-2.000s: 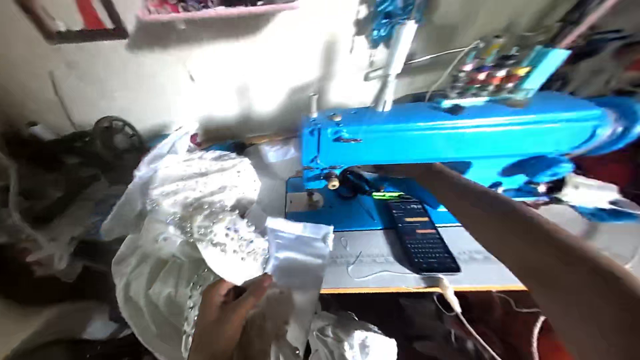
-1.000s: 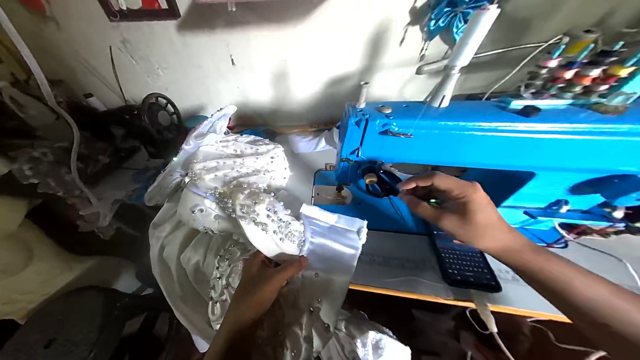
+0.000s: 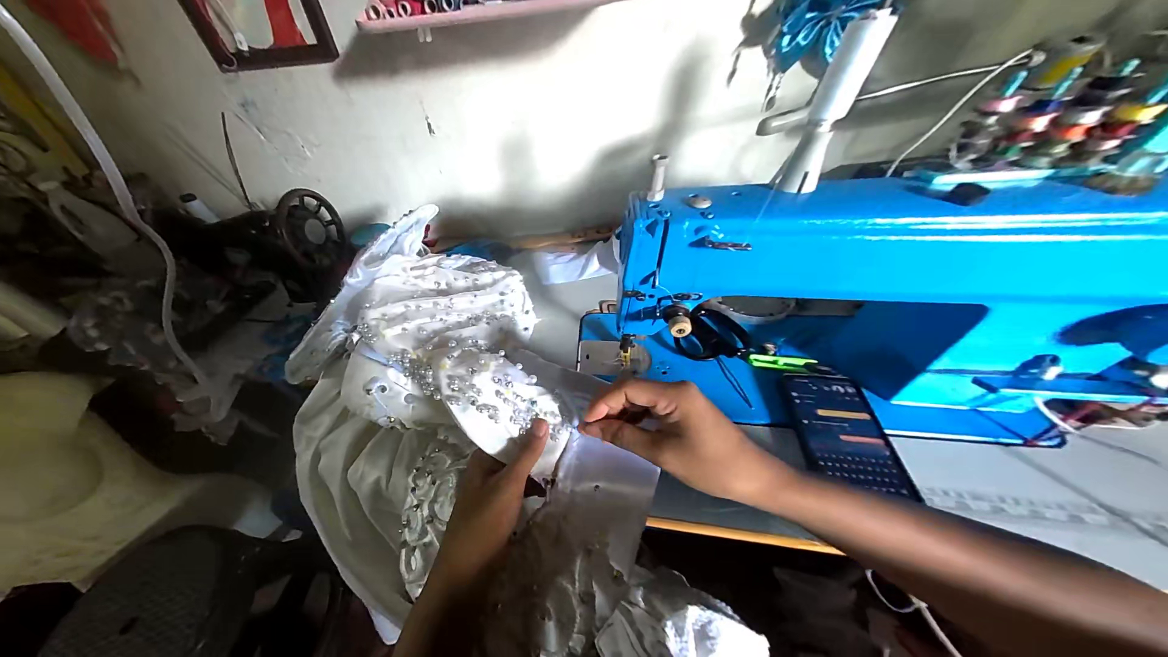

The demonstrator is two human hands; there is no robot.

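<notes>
A white satin garment with beads and rhinestones (image 3: 447, 319) lies over the table's left part and hangs off its front edge. My left hand (image 3: 497, 493) grips the beaded piece, thumb on top. At the seam between this piece and a smooth satin panel (image 3: 611, 474), my right hand (image 3: 675, 433) pinches thumb and forefinger together; whether a needle, thread or pin is between them is too small to tell. Behind my right hand stands a blue sewing machine (image 3: 849, 246), with black-handled scissors (image 3: 716, 336) on its bed.
A phone (image 3: 849, 438) with a lit screen and a bright green tool (image 3: 780, 362) lie right of my right hand. Thread spools (image 3: 1077, 119) stand on the machine. At the left are a black handwheel (image 3: 310, 228) and a hanging white cord (image 3: 137, 210). The table's front edge (image 3: 748, 537) runs below my right forearm.
My right hand has come from beside the scissors down to the garment's seam. The smooth satin panel, upright in my left hand before, now lies lower. My left thumb now rests on the beaded piece.
</notes>
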